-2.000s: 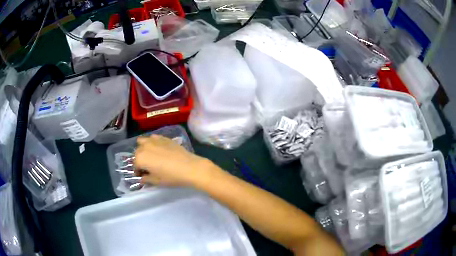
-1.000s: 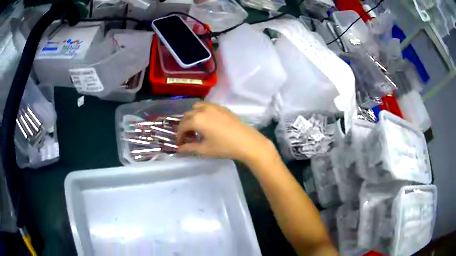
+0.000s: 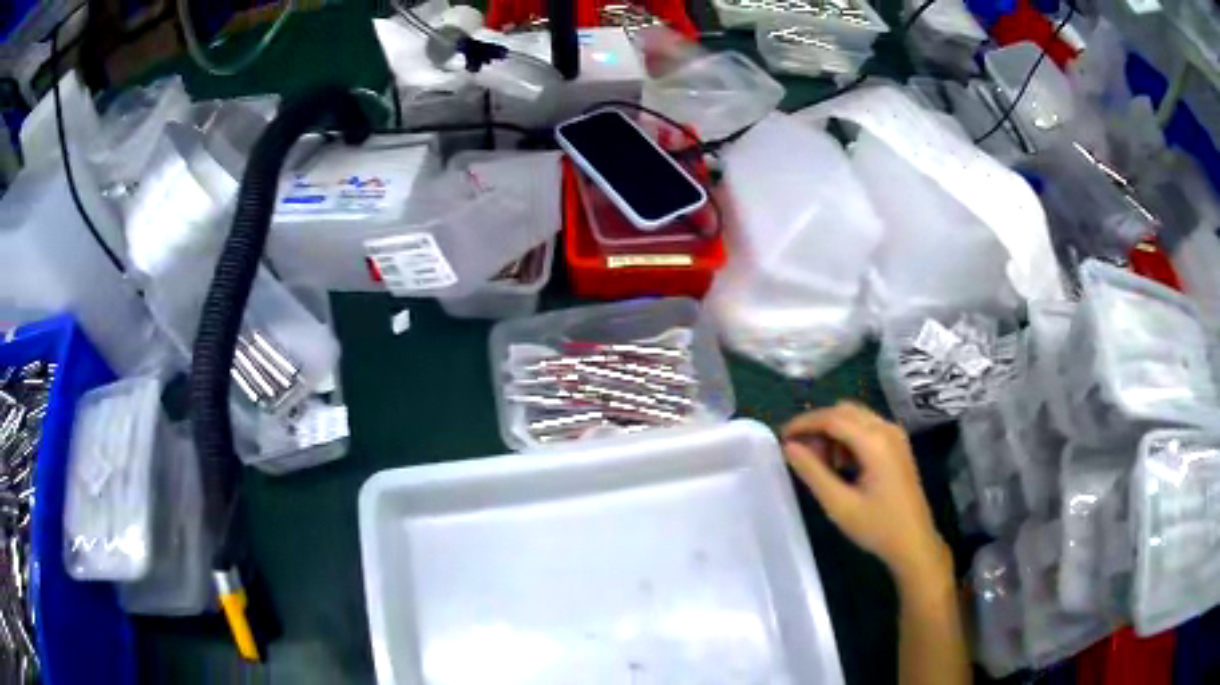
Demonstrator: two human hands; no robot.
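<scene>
A small clear parts box [image 3: 613, 379] holds a layer of slim silver-and-red pieces behind the white tray. The empty white tray [image 3: 589, 562] lies in front of me, cut off by the lower edge. My right hand [image 3: 856, 475] is on the right of the tray's back right corner, over the green mat, fingers curled with thumb and index finger near each other. Whether it holds something small between the fingers cannot be made out. My left hand is not in the picture.
Black hose [image 3: 221, 348] with yellow tip hangs left. Blue turnover bin [image 3: 83, 535] with silver motors stands far left. Smartphone [image 3: 632, 169] lies on the red parts bin [image 3: 642, 274]. Clear boxes [image 3: 1161, 535] are stacked right, beside a tub of small metal parts [image 3: 953, 364].
My right hand has left the small clear parts box and moved right and nearer, beside the tray. The view has shifted left, so the blue turnover bin now shows.
</scene>
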